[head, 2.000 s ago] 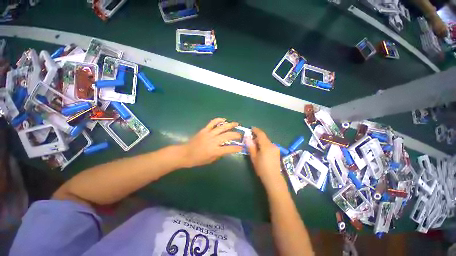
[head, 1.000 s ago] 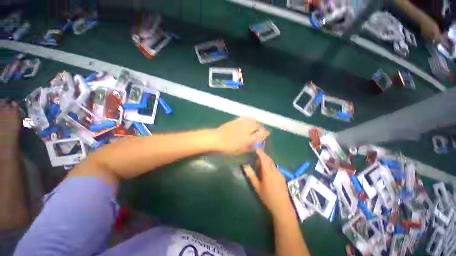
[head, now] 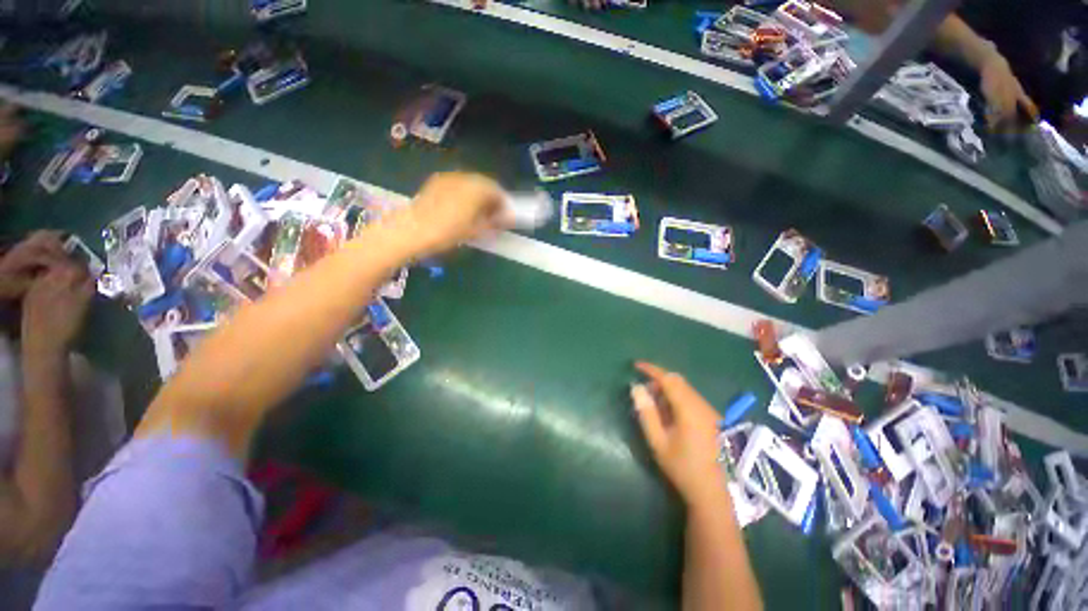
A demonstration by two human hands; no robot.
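Note:
My left hand (head: 459, 213) is above the pale rail, beside the left heap, with a small blurred white thing (head: 525, 211) at its fingertips; what it is cannot be told. My right hand (head: 678, 424) is low over the green work surface, left of the right heap, fingers apart and empty. An assembled unit (head: 696, 242), a white frame with a blue cell, lies on the belt just beyond the rail. Another unit (head: 600, 215) lies to its left. My left arm hides part of the left heap of part-assembled units (head: 161, 251).
A heap of part-assembled units (head: 889, 460) lies at right, with white frames (head: 1062, 507) beyond. The pale rail (head: 597, 272) divides surface and belt. A grey post (head: 966, 281) crosses at right. Another person's hands (head: 48, 281) are at far left; another person's hand (head: 1002, 90) is upper right.
My left hand has moved left from near my right hand to above the rail. A unit now lies on the belt where none lay before. My right hand has shifted right and down. The view has shifted.

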